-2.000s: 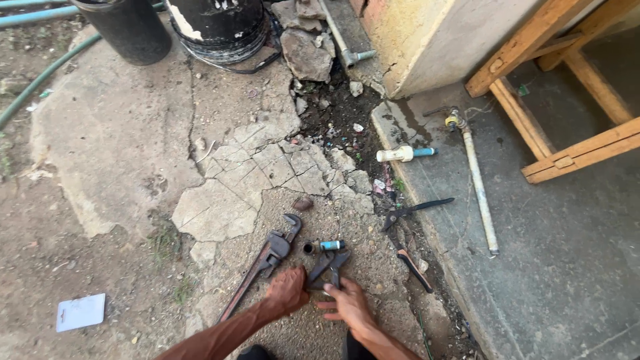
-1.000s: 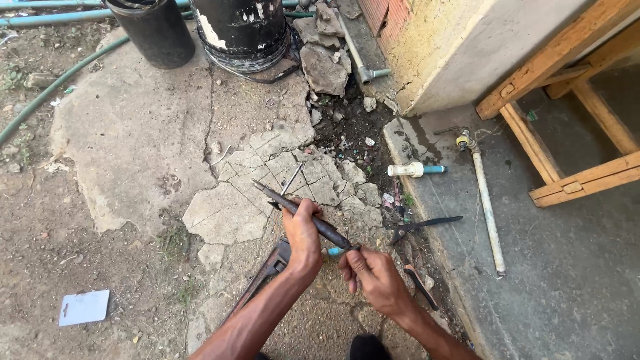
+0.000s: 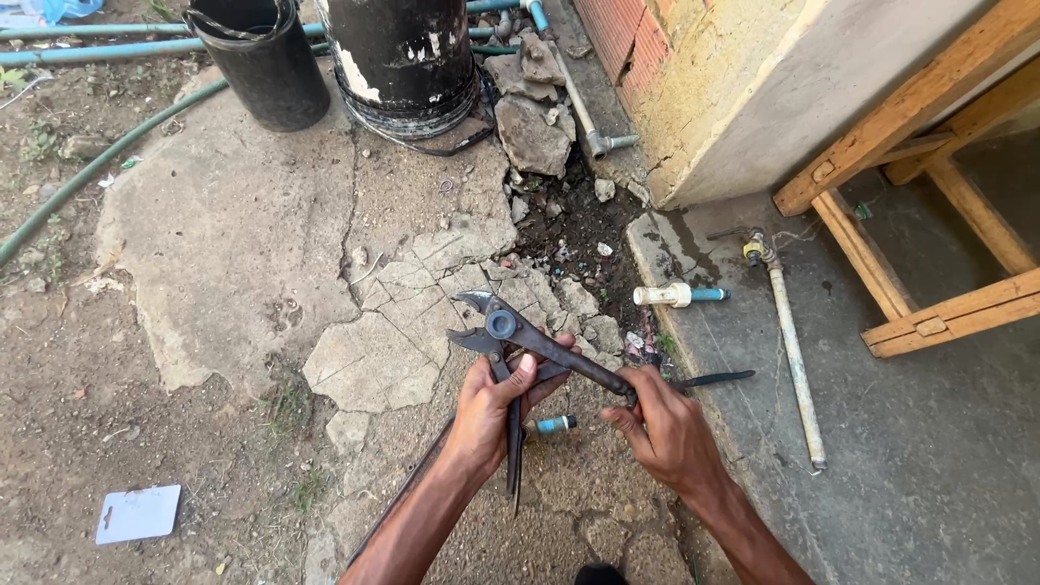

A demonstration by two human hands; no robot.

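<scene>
Dark metal slip-joint pliers are held up in front of me with their jaws apart, pointing up-left. My left hand grips them below the jaws, thumb across the metal. My right hand is closed around the end of the long upper handle. A short blue pipe piece with a dark end lies on the ground between my hands. Partly hidden by my left forearm is a pipe wrench. One dark handle of another hand tool shows beyond my right hand.
On the concrete ledge at right lie a white fitting with a blue pipe stub and a pipe with a valve, near a wooden frame. Broken slabs border a dirt hole. Black buckets stand behind; a white card lies left.
The pliers were low beside the blue pipe piece two seconds ago; they are now raised in both hands. Since one second ago they have turned, so their opened jaws show.
</scene>
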